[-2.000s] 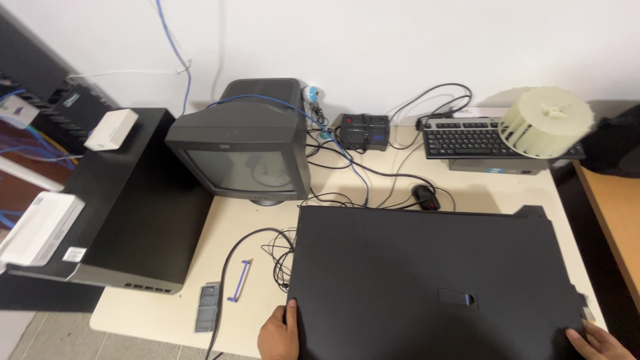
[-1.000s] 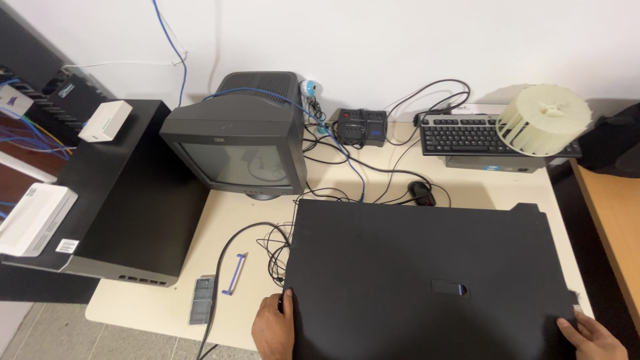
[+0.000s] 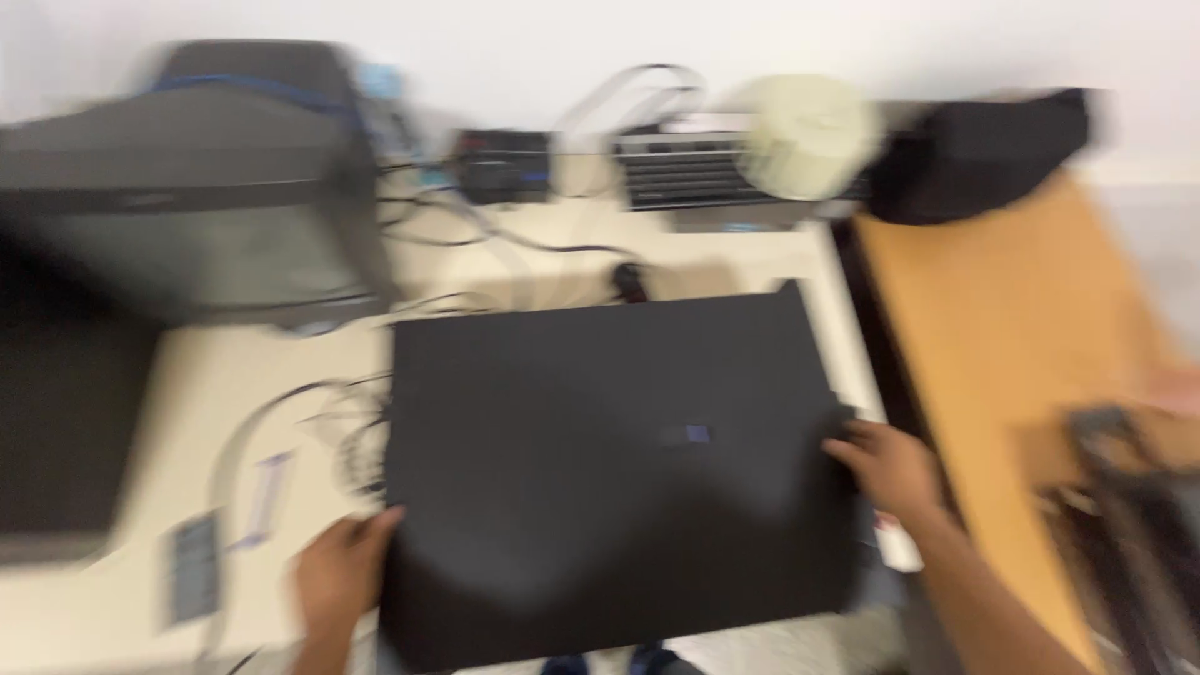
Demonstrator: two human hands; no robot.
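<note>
A large flat black panel, apparently a computer case cover (image 3: 600, 487), lies between my hands over the front of the cream desk. Its left edge is gripped by my left hand (image 3: 342, 567), thumb on top and fingers beneath or behind the edge. At the right edge, my right hand (image 3: 886, 464) holds it near a corner piece, thumb over the top. A small bluish latch or opening (image 3: 697, 433) shows in the panel. The picture is blurred, and what lies beneath the panel is hidden.
A CRT monitor (image 3: 206, 244) stands at left beside a black case (image 3: 66, 422). Cables, a mouse (image 3: 629, 280), a keyboard (image 3: 689, 173) and a pale round slotted object (image 3: 808, 136) lie behind the panel. A wooden table (image 3: 994, 309) adjoins at right, bearing a black cloth-like item (image 3: 984, 155).
The view has swung right and down. My hands have pulled the black panel back toward me, so more desk shows behind it, and my feet appear below its near edge.
</note>
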